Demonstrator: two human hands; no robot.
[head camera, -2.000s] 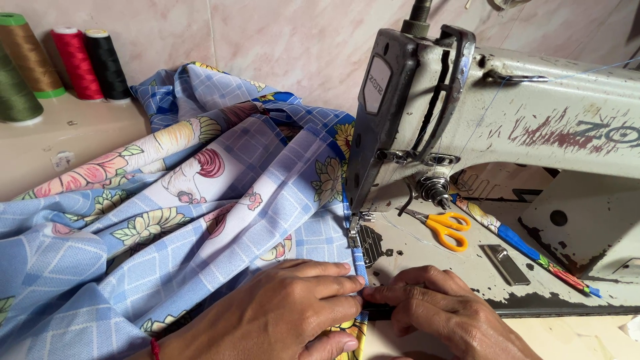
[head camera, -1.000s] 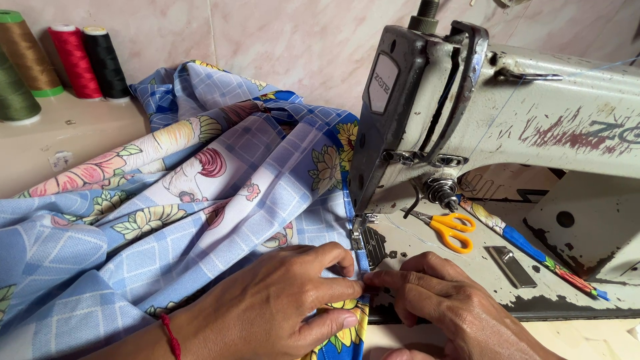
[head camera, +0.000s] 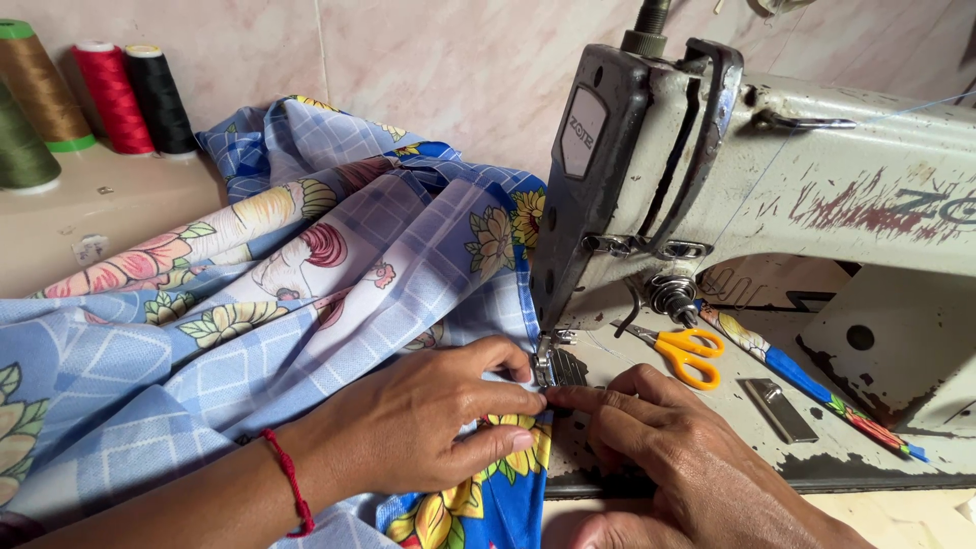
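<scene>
Blue checked fabric with flowers and roosters (head camera: 396, 305) spreads left of the industrial sewing machine (head camera: 762, 168). Its edge, bordered in darker blue with sunflowers (head camera: 511, 496), runs under the presser foot (head camera: 543, 362). My left hand (head camera: 435, 419), with a red cord at the wrist, lies on the fabric just in front of the foot, fingers spread and pressing on the border. My right hand (head camera: 663, 450) is bent at the machine bed; its index fingertip touches the fabric edge beside my left fingertips. Whether its thumb and fingers pinch anything is hidden.
Orange-handled scissors (head camera: 690, 354), a small metal piece (head camera: 779, 410) and a rolled strip of printed fabric (head camera: 808, 381) lie on the machine bed at the right. Thread cones, including a red one (head camera: 114, 99) and a black one (head camera: 162, 103), stand at the back left by the wall.
My left hand has moved up along the fabric edge, closer to the presser foot, and more of the sunflower border shows below it. My right hand stays at the edge.
</scene>
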